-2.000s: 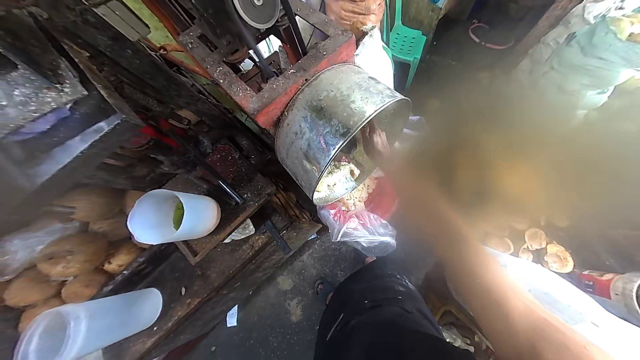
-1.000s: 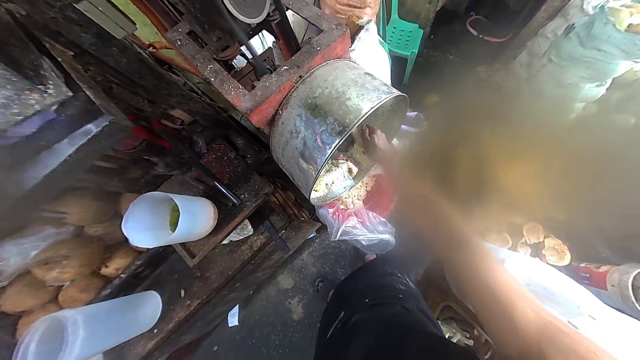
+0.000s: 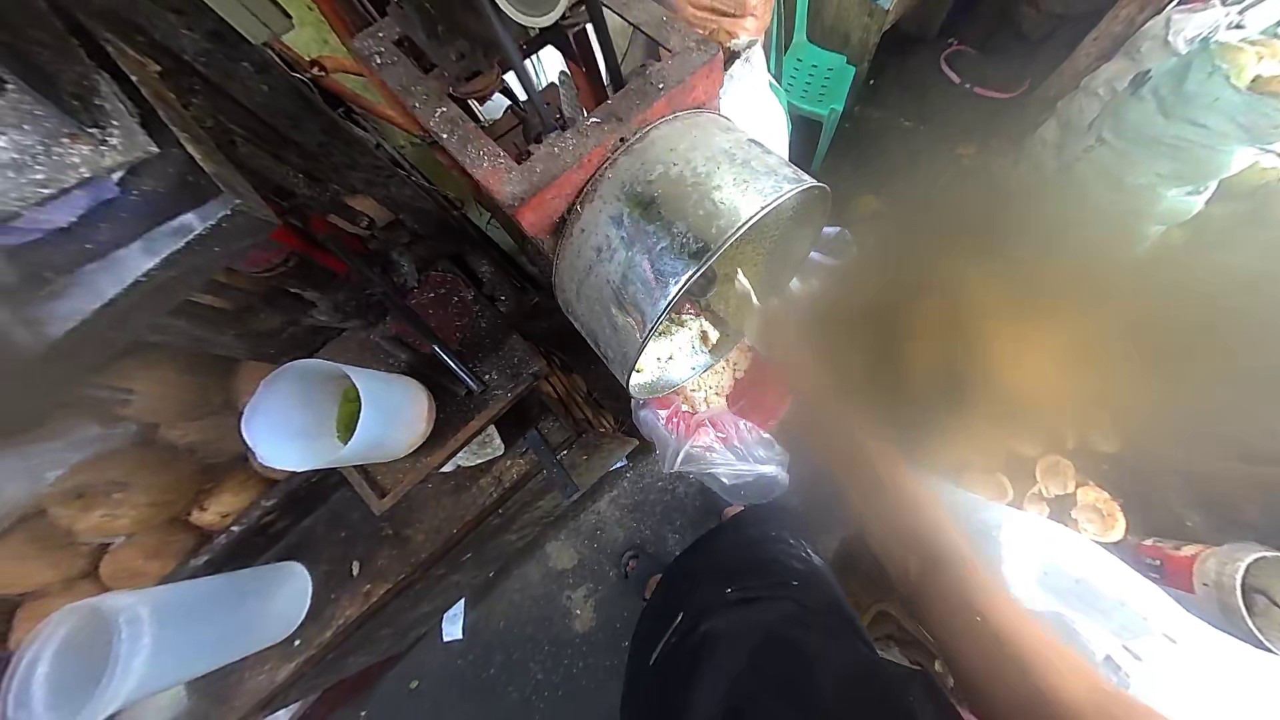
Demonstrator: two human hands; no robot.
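Note:
My right arm reaches in from the lower right, and my right hand (image 3: 778, 318) is a blur at the mouth of a round metal drum (image 3: 650, 230); its fingers and anything in them cannot be made out. The drum is fixed beside a red metal machine frame (image 3: 620, 130) and its mouth faces down to the right. Pale shredded material, seemingly grated coconut (image 3: 680, 345), lies inside the lower rim and just below it. Under the mouth is a red container (image 3: 762, 392) with a clear plastic bag (image 3: 725, 460) around or beside it. My left hand is out of view.
Two translucent plastic containers (image 3: 390, 420) (image 3: 200, 620) lie tilted on the wooden bench at left, near several brown coconuts (image 3: 120, 490). A green plastic chair (image 3: 815, 80) stands behind the drum. Coconut pieces (image 3: 1098, 512), a white sack (image 3: 1080, 590) and a can (image 3: 1200, 580) are at right. A yellowish blur hides part of the right side.
My right hand, earlier showing inside the drum's mouth, has moved out toward the right edge of the opening. The drum, the bag and the containers stay in place.

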